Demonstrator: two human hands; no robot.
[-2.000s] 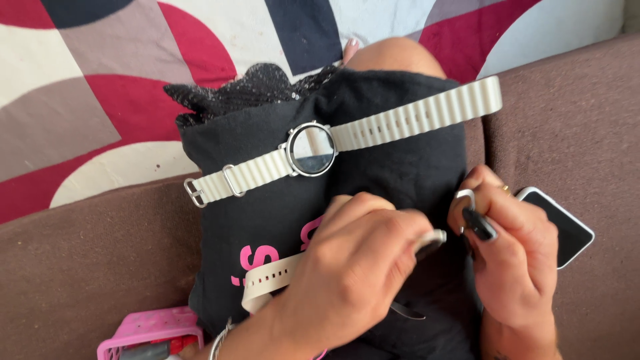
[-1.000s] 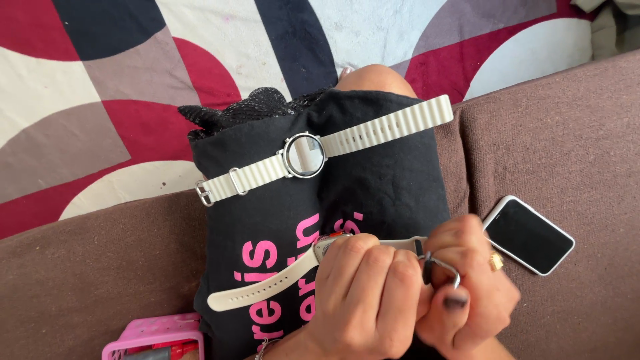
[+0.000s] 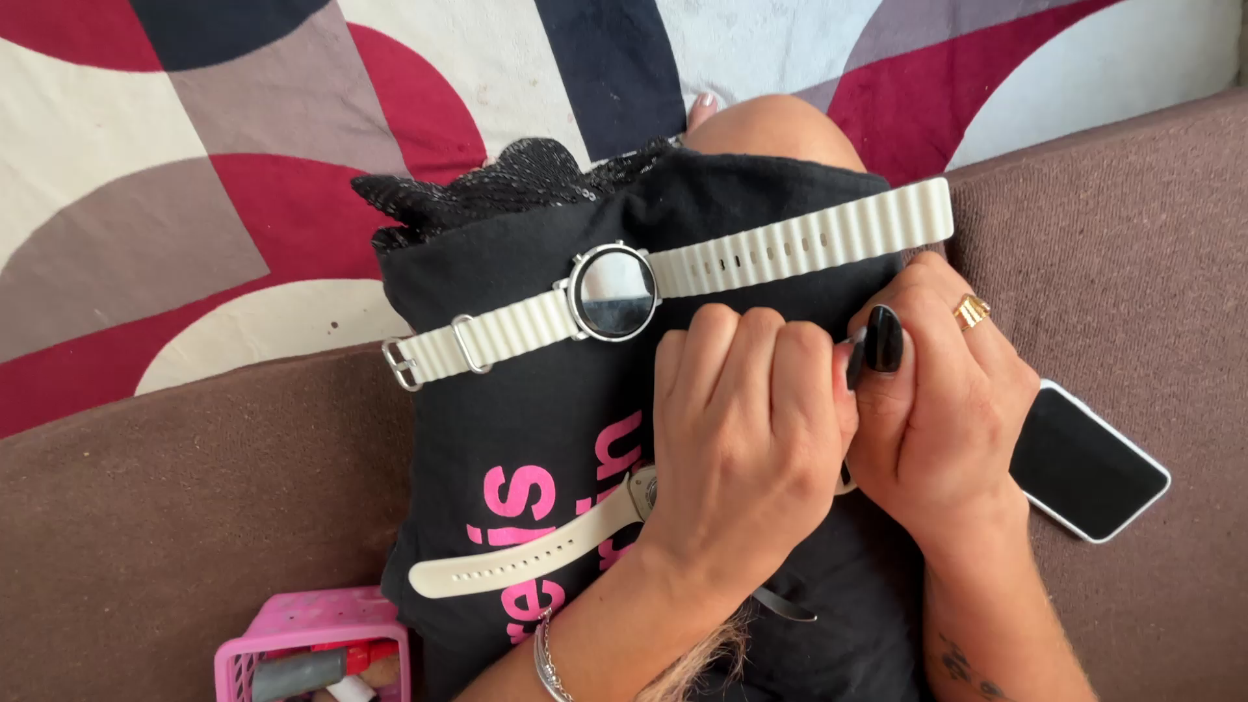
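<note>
My left hand (image 3: 751,429) and my right hand (image 3: 936,400) meet over the black cloth on my lap, fingers curled. Between their fingertips shows a small dark and metallic piece (image 3: 856,356), mostly hidden, its kind unclear. Under my left hand lies a second watch with a smooth cream strap (image 3: 531,561); its case is largely covered. Beyond my hands a round silver watch (image 3: 614,292) with a ribbed cream strap (image 3: 809,244) lies stretched out face up, its buckle at the left.
A phone with a white edge (image 3: 1090,463) lies on the brown sofa (image 3: 1141,263) at the right. At the lower left stands a pink plastic basket (image 3: 312,609) holding several small items. A thin dark metallic piece (image 3: 785,604) lies below my left hand. A patterned rug (image 3: 419,58) is beyond.
Two seconds ago my hands were apart; they are now together. The metal loop that showed at my right fingers one second ago is now mostly hidden.
</note>
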